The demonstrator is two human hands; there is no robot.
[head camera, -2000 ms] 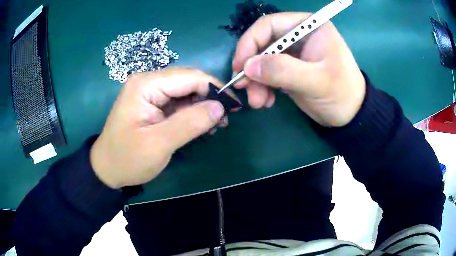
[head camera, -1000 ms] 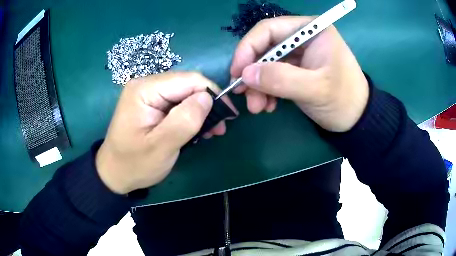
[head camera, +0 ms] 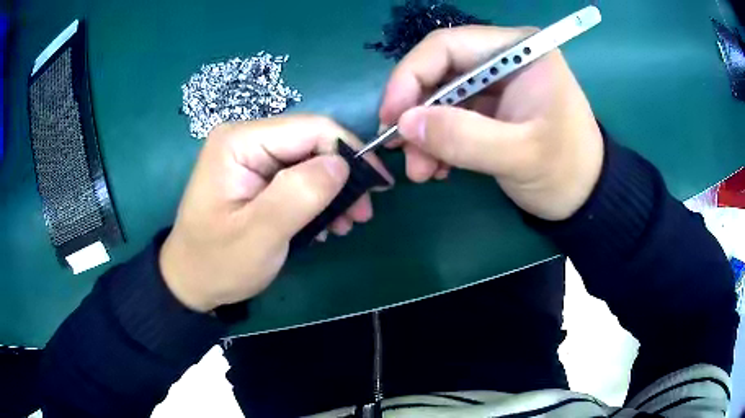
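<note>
My left hand [head camera: 253,208] pinches a black strip-like workpiece [head camera: 353,181] between thumb and fingers; its lower part runs down under the hand. My right hand [head camera: 506,122] holds silver tweezers [head camera: 523,55] with round holes in the handle, slanting down to the left. The tweezer points touch or nearly touch the upper end of the workpiece. Whether they grip a small part is too small to tell. Both hands are above the green tabletop.
A pile of small silver-white parts [head camera: 237,91] lies beyond my left hand. A small black pile [head camera: 421,26] lies beyond my right hand. A tiny-part sheet [head camera: 69,155] with white tabs is at left. A dark item [head camera: 729,59] is at the right table edge [head camera: 711,189].
The workpiece has turned in my left fingers since the oldest frame, showing more of its length down to the left. The tweezers have shifted slightly, with their points still at its upper end.
</note>
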